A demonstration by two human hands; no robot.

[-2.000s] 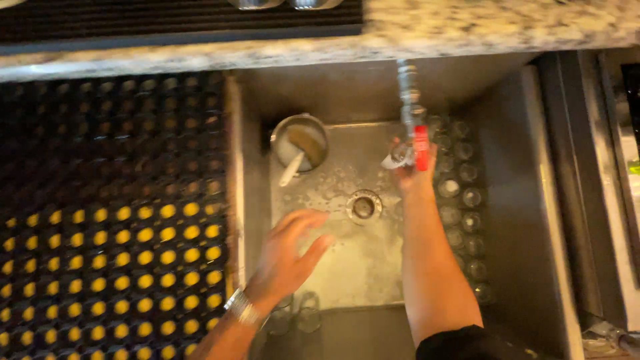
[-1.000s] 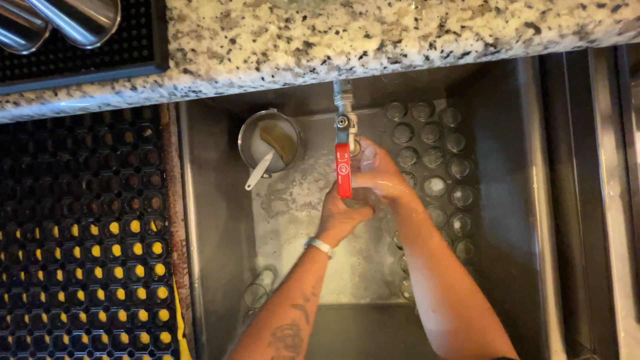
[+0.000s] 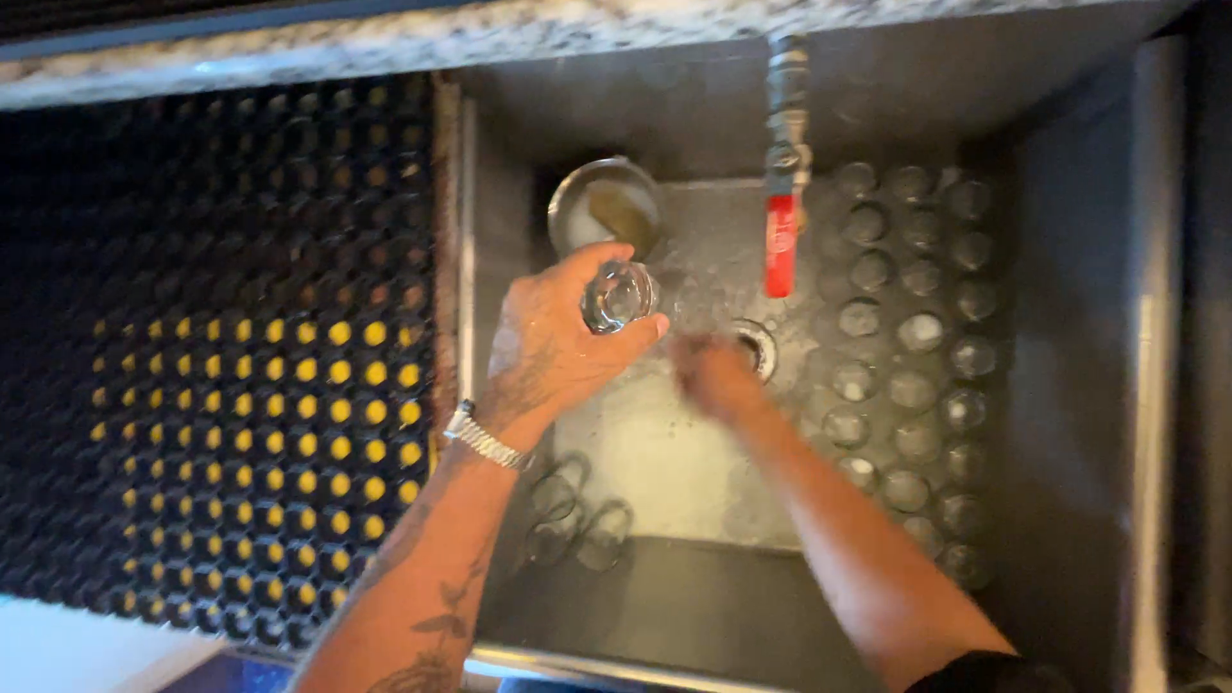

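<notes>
In the head view my left hand (image 3: pixel 553 332) grips a small clear glass (image 3: pixel 618 296) between thumb and fingers, over the left part of a steel sink (image 3: pixel 674 597). Just right of it, my right hand (image 3: pixel 717 375) is blurred beside the drain (image 3: pixel 756 348); whether it holds anything cannot be made out. Behind my left hand a round container (image 3: pixel 604 207) holds whitish liquid and a greenish-brown piece. A valve with a red lever handle (image 3: pixel 781 245) hangs over the sink's back part.
Rows of small glasses (image 3: pixel 910 390) stand along the sink's right side. Several clear glasses (image 3: pixel 582 520) sit near the front left. A black perforated rubber mat (image 3: pixel 241 366) lies left of the sink; a speckled stone counter edge (image 3: pixel 385 48) runs along the back.
Both hands have come away from the red-handled valve, where they were together a second ago. The left hand is now farther left with a glass. The view has shifted.
</notes>
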